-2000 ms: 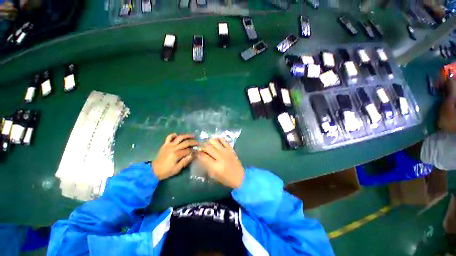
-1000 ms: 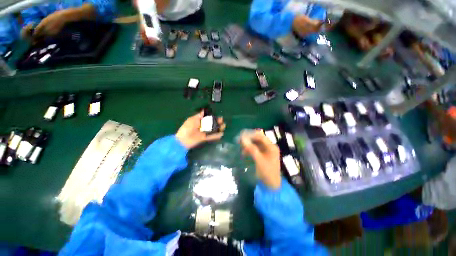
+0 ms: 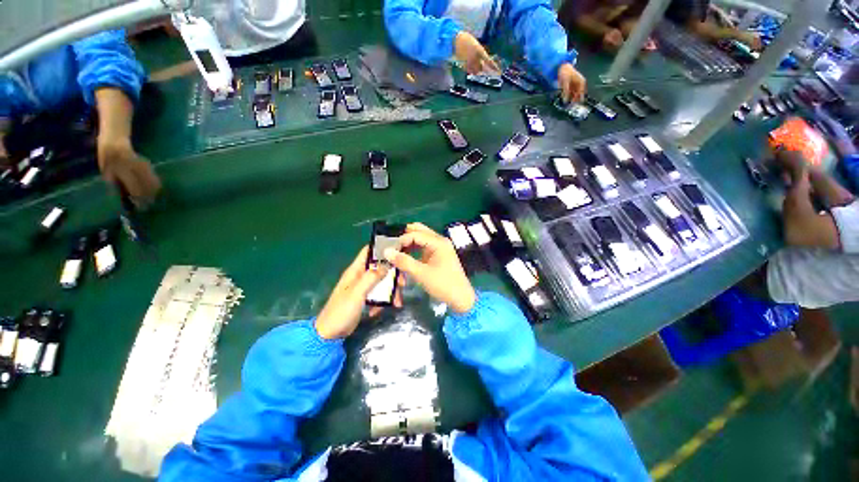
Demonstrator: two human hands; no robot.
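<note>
My left hand (image 3: 350,294) holds a black mobile phone (image 3: 381,292) in front of me, its face with a pale rectangle turned up. My right hand (image 3: 435,268) is at the phone's upper part, its fingertips touching a greyish rectangular piece lying there. Whether the fingers still grip that piece is hidden. A shiny pale label sheet (image 3: 400,362) lies on the green bench just below my hands. A thick fanned stack of cream-white label sheets (image 3: 174,362) lies to its left.
A clear blister tray (image 3: 650,268) of phones stands at right, with loose phones (image 3: 523,275) beside it. More phones lie ahead (image 3: 378,170) and at left (image 3: 104,252). Other people's hands reach in at far left (image 3: 127,174) and across the bench. A white device (image 3: 204,55) hangs at the far side.
My right hand has moved left onto the phone held in my left hand. The phone is now lower in view. At far left, another person's hand has reached towards the loose phones.
</note>
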